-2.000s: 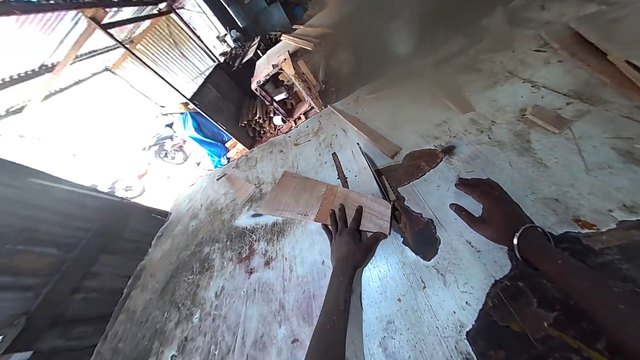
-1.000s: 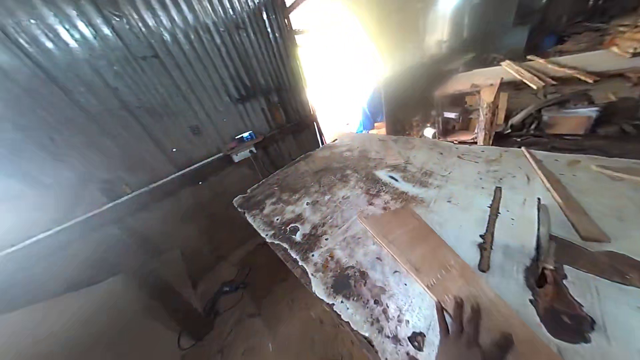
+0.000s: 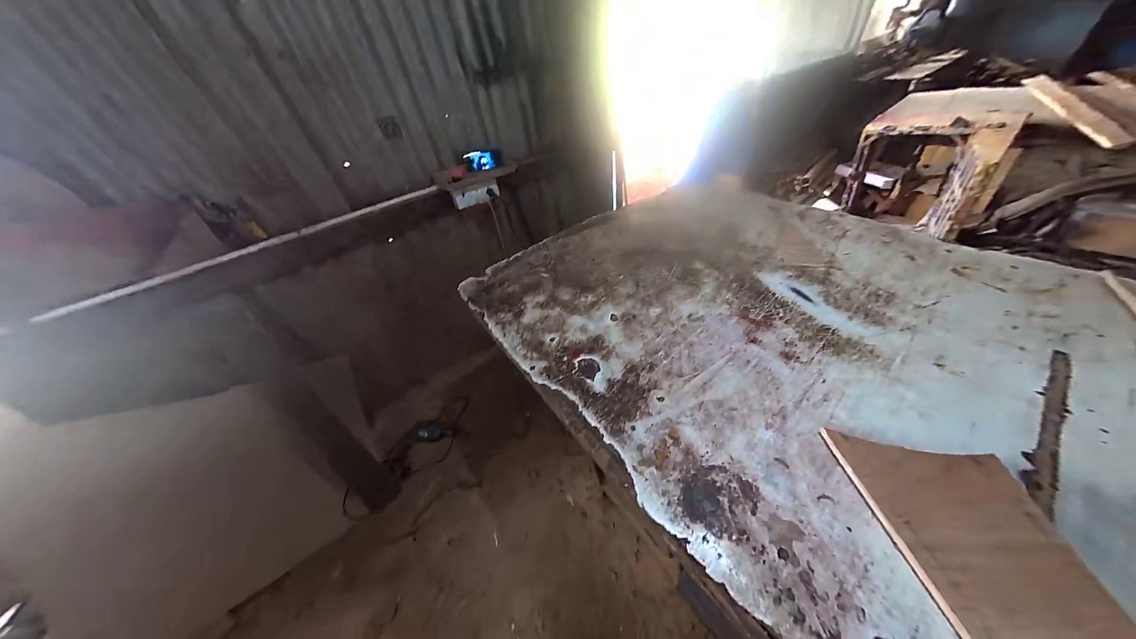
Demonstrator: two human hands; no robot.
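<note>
Neither my left hand nor my right hand shows in the head view now. A flat brown wooden board lies at the lower right on the stained white worktable, its near part cut off by the frame. Beside its right edge is a thin, rough dark strip, partly hidden by the board. What either hand touches cannot be seen.
A power tool with a cable lies on the dirt floor left of the table. A small shelf with a lit device is on the corrugated metal wall. Scrap wood is piled at the back right, and a pale panel stands lower left.
The view has swung left. My left hand, on the board in both earlier frames, is out of view now; my right hand showed only in the oldest frame.
</note>
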